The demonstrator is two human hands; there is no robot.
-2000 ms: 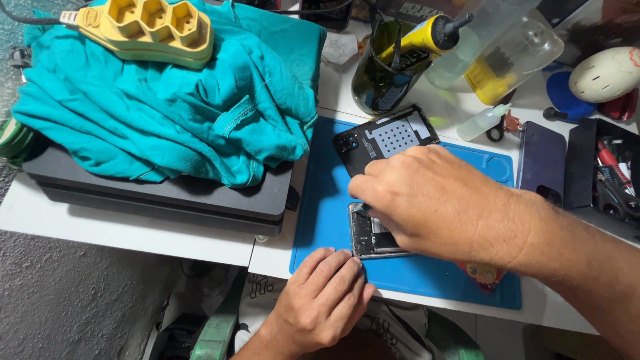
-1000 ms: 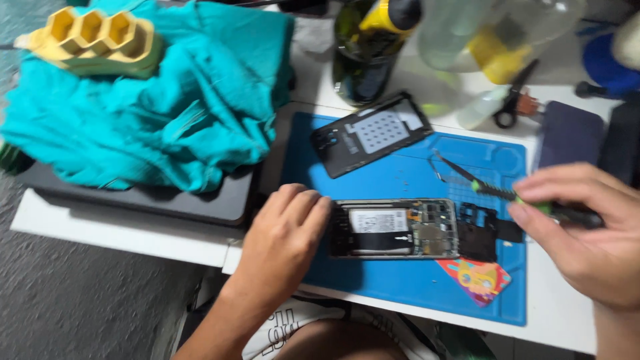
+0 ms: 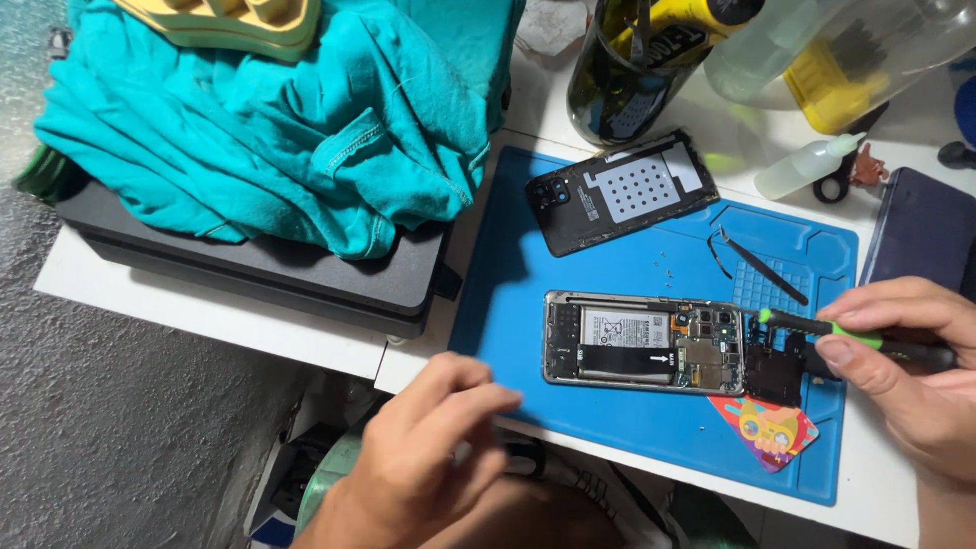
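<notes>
An opened Samsung smartphone (image 3: 644,343) lies face down on a blue silicone repair mat (image 3: 602,412), its battery and circuit board showing. My right hand (image 3: 892,343) grips a black-and-green screwdriver (image 3: 862,335), whose tip end is at the phone's right edge. A black inner cover (image 3: 774,370) lies against that same edge, partly over a colourful card (image 3: 770,438). My left hand (image 3: 435,442), fingers curled and holding nothing visible, is off the phone's lower left. The phone's back cover (image 3: 621,191) rests above, with tweezers (image 3: 762,267) and tiny screws (image 3: 667,274) on the mat.
A teal cloth (image 3: 290,122) and a yellow power strip (image 3: 236,23) lie on a black console-like box (image 3: 252,267) at left. Behind the mat stand a dark glass container (image 3: 621,84) holding a glue tube, a small dropper bottle (image 3: 808,164) and clear bottles. A dark phone-like slab (image 3: 923,229) lies at right.
My left hand has let go of the phone's left end and moved down toward me. The right hand has brought the screwdriver to the phone's right edge.
</notes>
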